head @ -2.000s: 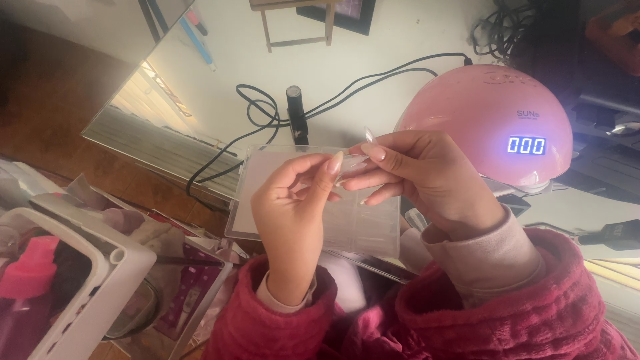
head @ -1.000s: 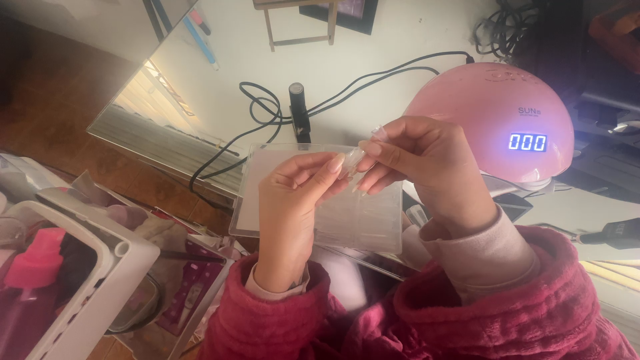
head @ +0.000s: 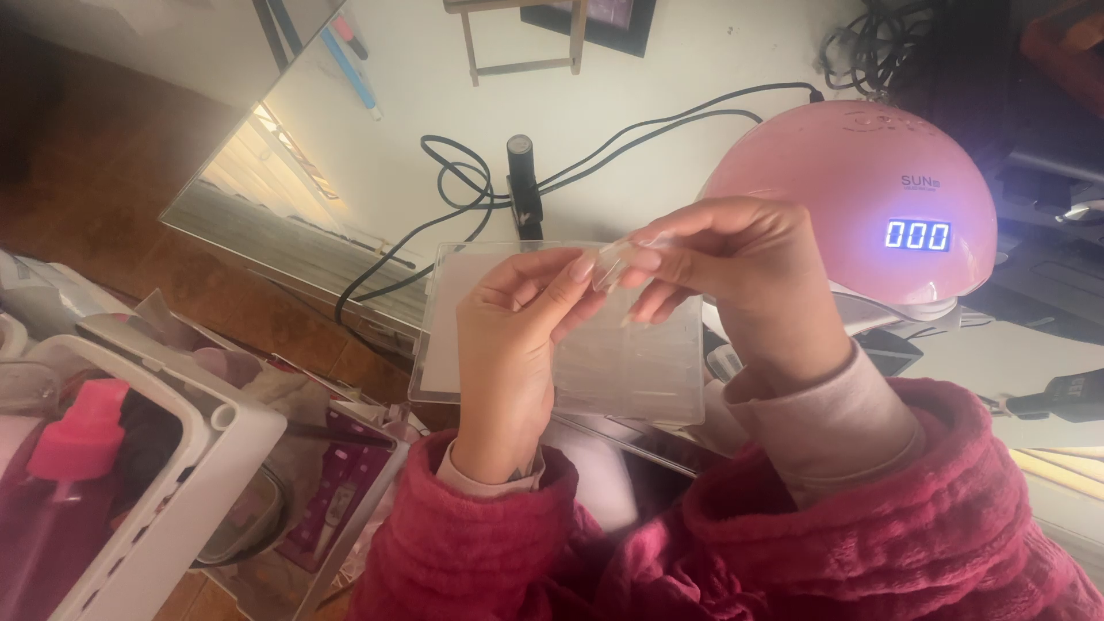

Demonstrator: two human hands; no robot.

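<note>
Between both hands is a small clear plastic piece point(head: 611, 264), which looks like a nail tip; its exact shape is partly hidden by fingers. My left hand point(head: 522, 345) pinches its left side between thumb and forefinger. My right hand point(head: 742, 276) holds its right side with thumb and fingertips. Below the hands lies a clear plastic case point(head: 630, 379) with compartments. To the right of my right hand stands a pink dome nail lamp point(head: 854, 181) with a lit display.
A black cable point(head: 604, 155) runs from the lamp past a small dark bottle point(head: 520, 164). A mirror point(head: 250, 112) is at upper left. A white basket point(head: 207, 466) with a pink spray bottle point(head: 82, 440) stands at lower left. A wooden stand point(head: 526, 65) is at the top.
Both hands stay close together over the case, with small shifts of the fingers. The clear piece shows more between the fingertips than two seconds ago.
</note>
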